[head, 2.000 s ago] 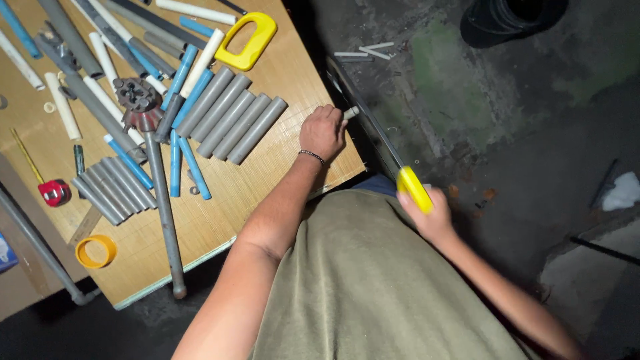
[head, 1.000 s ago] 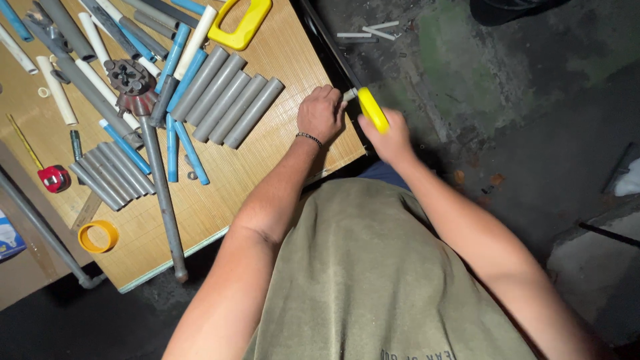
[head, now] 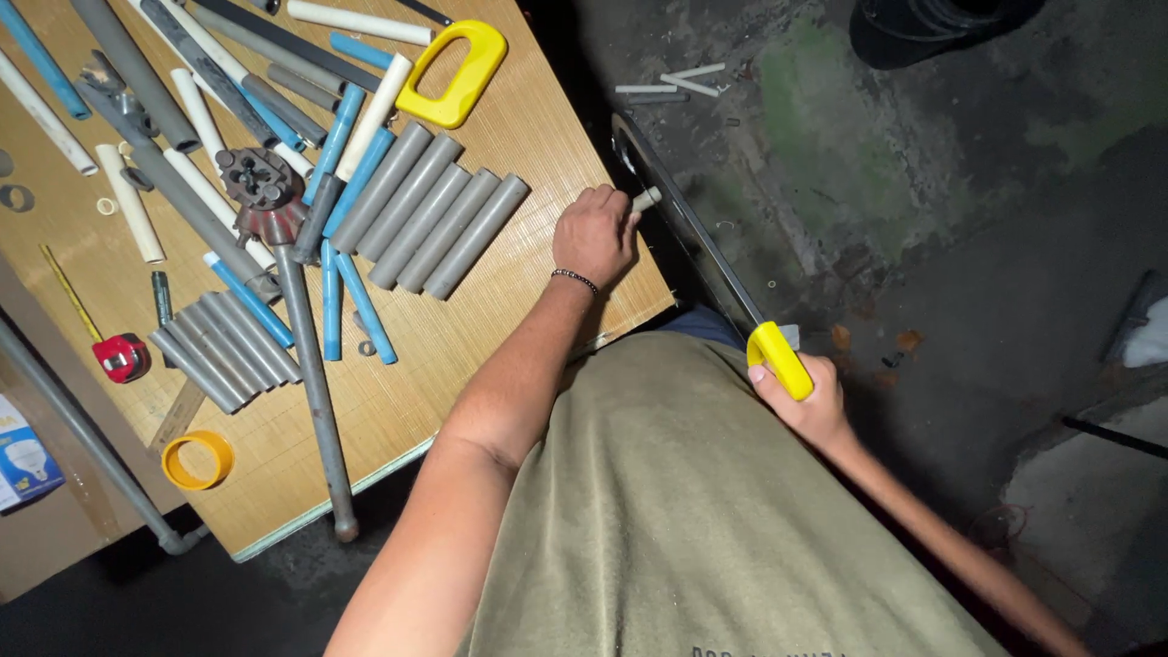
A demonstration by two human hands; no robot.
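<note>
At the right edge of the wooden table, my left hand (head: 595, 235) grips a pale plastic pipe (head: 648, 199), whose end sticks out past the edge. My right hand (head: 808, 397) is closed around the yellow handle of a hacksaw (head: 780, 360). The saw's frame slants up and left from that hand, passing beside the pipe end. Whether the blade touches the pipe, I cannot tell. Left of my left hand lies a row of grey pipe pieces (head: 447, 214). Another yellow-handled saw (head: 453, 73) rests beyond them.
A pipe threading die head (head: 260, 180) with a long handle overhangs the table's near edge. Blue, white and grey pipes crowd the table's left part, with a red tape measure (head: 121, 357) and an orange tape roll (head: 198, 460). White pipe offcuts (head: 680, 82) lie on the floor.
My right hand first moved up toward the pipe with the hacksaw, then back down and to the right. My left hand has stayed at the table edge.
</note>
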